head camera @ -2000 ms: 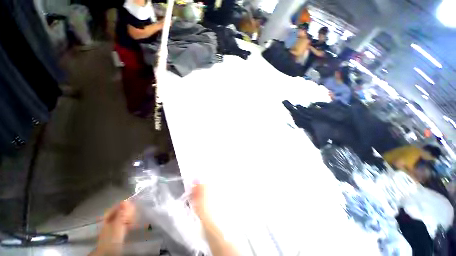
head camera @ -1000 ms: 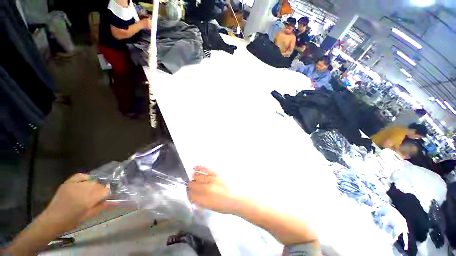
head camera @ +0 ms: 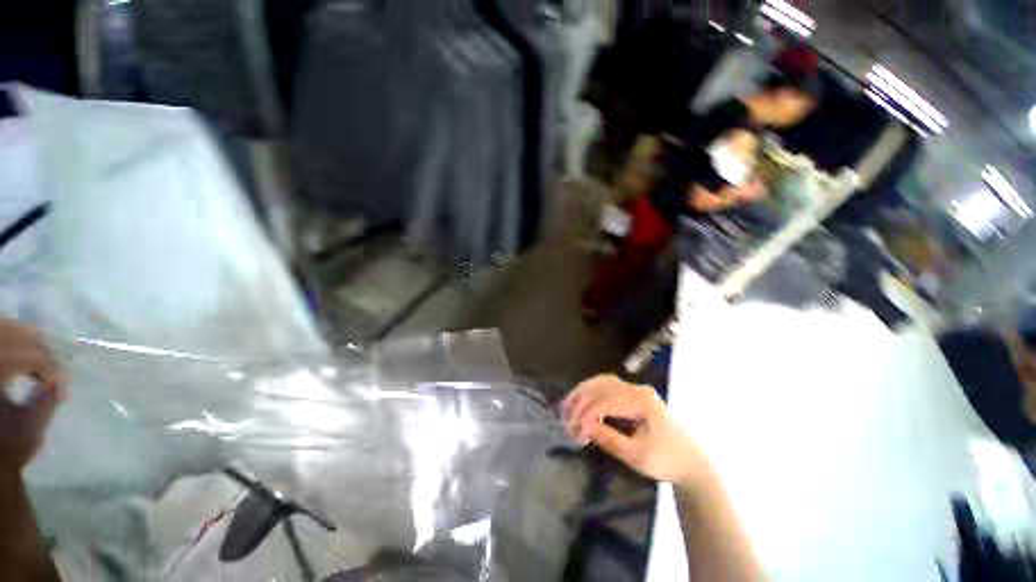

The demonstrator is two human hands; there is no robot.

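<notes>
A clear plastic bag (head camera: 341, 421) is stretched wide across the lower left, between my two hands. My left hand (head camera: 27, 392) is at the left edge, partly cut off and blurred, closed on the bag's left end. My right hand (head camera: 631, 426) grips the bag's right end with fingers and thumb, beside the white table. A pale white garment (head camera: 159, 216) is behind the bag at the upper left; its lower part is hidden or blurred by the film.
The long white table (head camera: 795, 443) is at the right. Grey garments (head camera: 454, 125) hang at the back. A person in dark clothes (head camera: 727, 148) is beyond a pale bar (head camera: 784, 239). A black stand foot (head camera: 256, 525) is on the floor below, with a dark pile behind the table.
The view has swung left, bringing the white garment and grey hanging clothes into sight. My hands have moved apart and the bag, bunched before, is now spread wide.
</notes>
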